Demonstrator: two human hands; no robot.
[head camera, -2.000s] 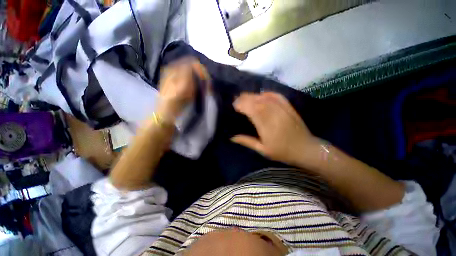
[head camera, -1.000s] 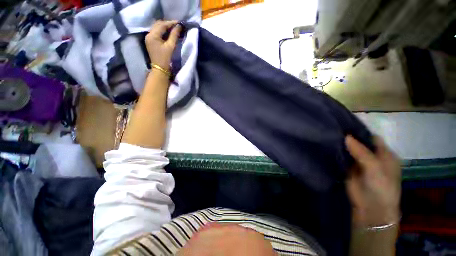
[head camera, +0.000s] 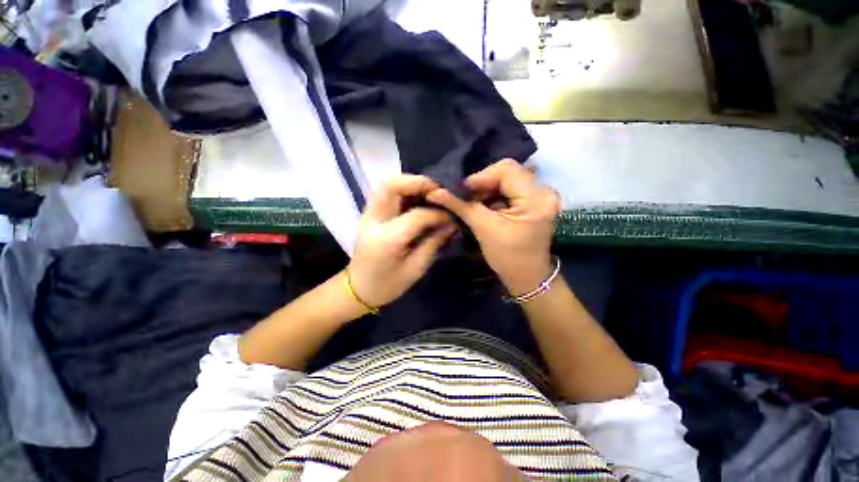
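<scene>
A garment (head camera: 330, 71) in pale blue-grey with dark navy panels lies on the white table at the upper left. A dark section of it (head camera: 443, 104) runs down to my hands at the front edge. My left hand (head camera: 403, 226) and my right hand (head camera: 509, 221) are close together, both pinching the dark fabric's end between thumb and fingers. The exact edge held is partly hidden by the fingers. A pale strip with a dark stripe hangs beside my left hand over the table edge.
The beige machine bed (head camera: 622, 66) is at the top, with a dark flat pad (head camera: 735, 56). The green table edge (head camera: 678, 224) crosses the view. A blue-rimmed bin (head camera: 682, 320) is at right, dark garments (head camera: 151, 329) at left, and a purple device (head camera: 47, 108) at upper left.
My right hand has come in from the far right to meet my left hand, which has moved down and right. The stretched dark section now lies bunched between table and hands.
</scene>
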